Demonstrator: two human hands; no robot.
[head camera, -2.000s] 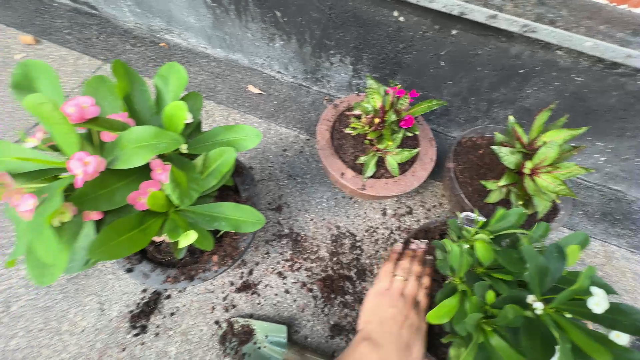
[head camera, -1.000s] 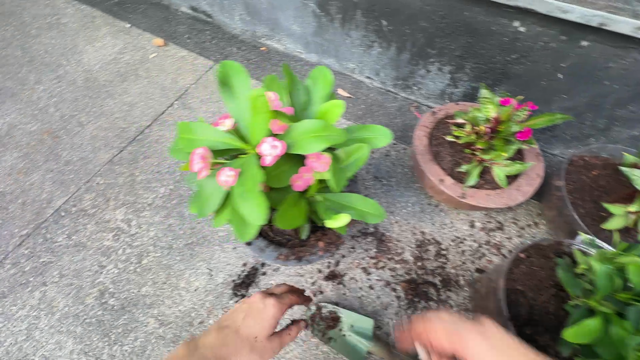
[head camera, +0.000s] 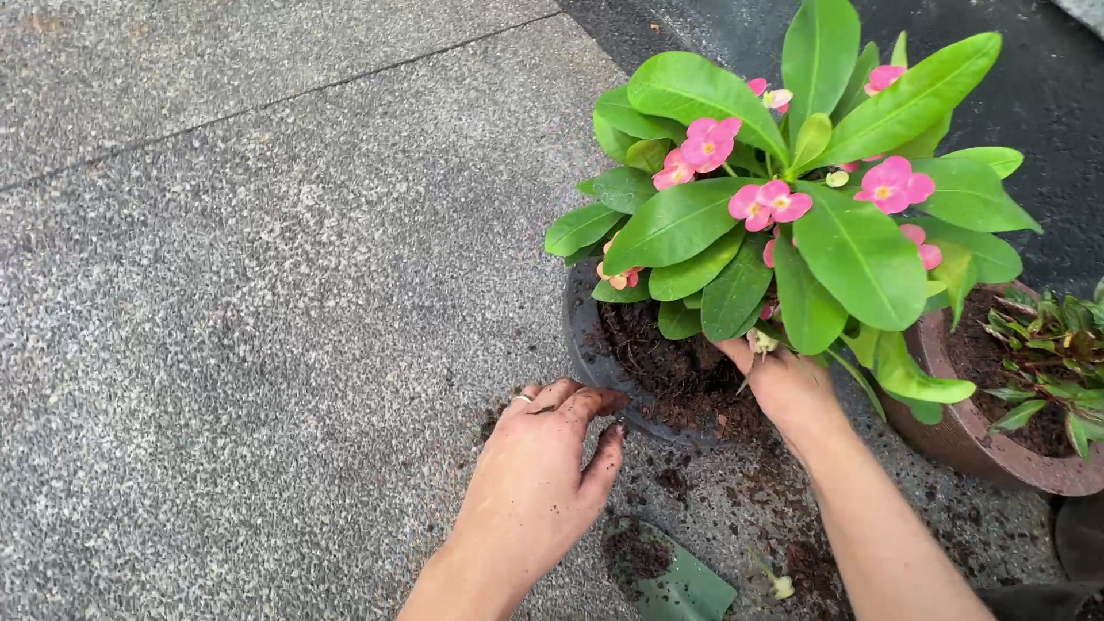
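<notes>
A crown-of-thorns plant (head camera: 759, 224) with pink flowers and broad green leaves stands in dark soil (head camera: 664, 354), in a round dark pot (head camera: 604, 362). My right hand (head camera: 789, 388) reaches beneath the leaves at the pot's near right side; leaves hide its fingertips, so its grip cannot be told. My left hand (head camera: 548, 466), soil-stained and wearing a ring, is beside the pot's near left rim, thumb and fingers apart, holding nothing. Below the pot lies a green garden trowel blade (head camera: 681, 582) with soil on it, between my two forearms.
At the right stands a round reddish-brown pot (head camera: 931, 345) holding a smaller plant (head camera: 1048, 371). Loose soil (head camera: 811, 569) and a small pale flower (head camera: 782, 587) lie on the speckled stone paving (head camera: 259, 345). A dark edge shows at the bottom right.
The view has swung left and come closer to the pink-flowered plant. My right hand has moved from near the trowel to under the plant's leaves. My left hand is now beside the pot's rim.
</notes>
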